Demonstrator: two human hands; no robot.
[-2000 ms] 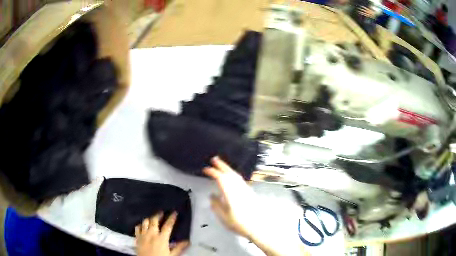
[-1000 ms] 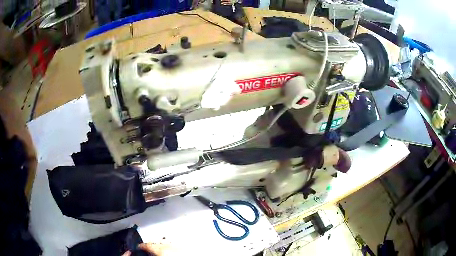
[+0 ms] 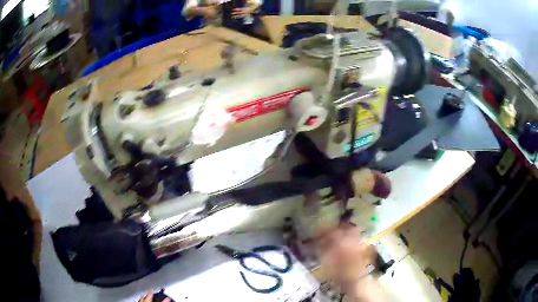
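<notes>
A black fabric workpiece [image 3: 103, 252] with a small pale logo lies at the needle end of the cream-grey sewing machine [image 3: 253, 88]. Part of the jagged row of sewn pieces [image 3: 94, 211] shows behind it. My right hand [image 3: 345, 253] is blurred, at the machine's lower right base; whether it grips anything cannot be told. My left hand [image 3: 154, 296] is cut off by the bottom edge, with only fingertips showing beside a small dark bit. Scissors [image 3: 262, 268] with dark blue handles lie on the white top between my hands. A black strip [image 3: 265, 191] runs along the machine arm.
The dark handwheel [image 3: 407, 62] is at the machine's far end. Brown board [image 3: 194, 50] edges the white table [image 3: 56, 183]. A dark mass [image 3: 17, 253] stands at far left. Another person's hands [image 3: 236, 12] show at the top. A grey sheet [image 3: 469, 127] bears a black spool at right.
The view has swung right towards the machine. My right hand has come to the machine's base. My left hand and the loose black piece have mostly left the picture at the bottom.
</notes>
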